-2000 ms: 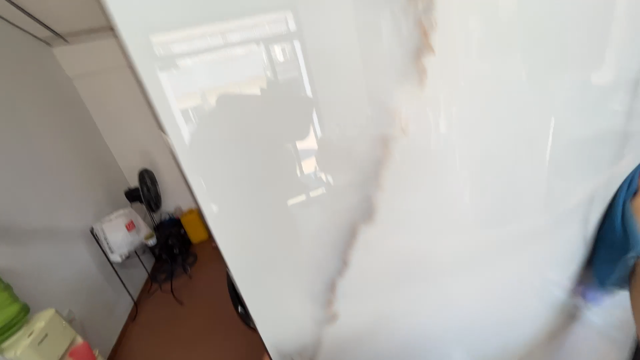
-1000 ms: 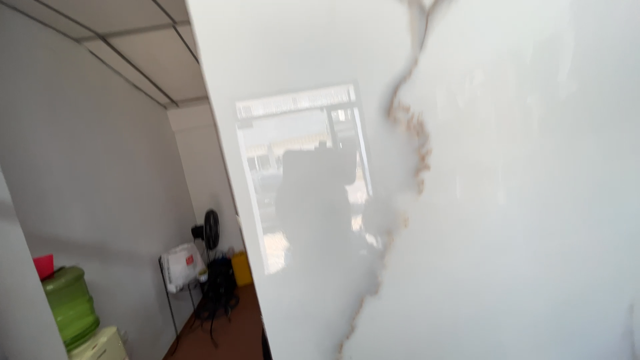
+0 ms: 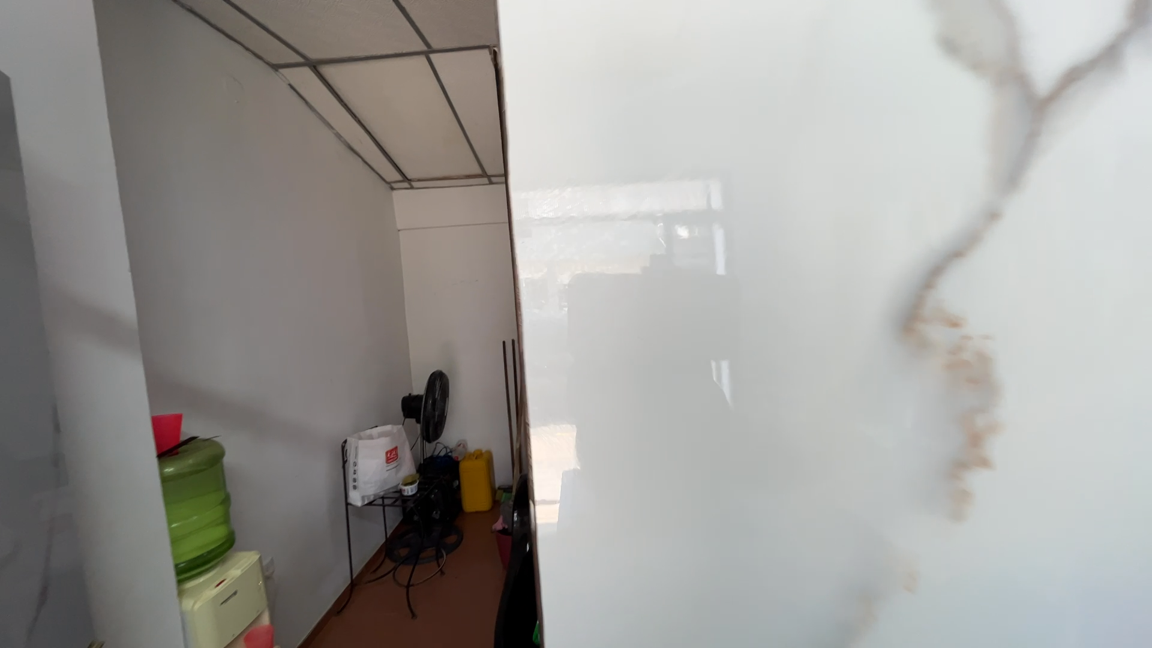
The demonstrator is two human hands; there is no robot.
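Neither my left hand nor my right hand shows in the head view, so what they hold or touch cannot be told. A large glossy white panel with brown and grey marble-like veins [image 3: 810, 360] fills the right side, very close to the camera. Its left edge runs almost upright, slightly tilted. A bright window-like shape and a dark silhouette are mirrored in its surface.
Left of the panel, a narrow room holds a water dispenser [image 3: 225, 598] with a green bottle [image 3: 193, 513], a black metal stand [image 3: 349, 540] bearing a white bag [image 3: 380, 463], a black fan [image 3: 436, 407] and a yellow jerrycan [image 3: 477, 481] on a brown floor.
The view has swung left and levelled, showing more of the room and ceiling. A blue-clothed person's part at the right edge two seconds ago is out of view.
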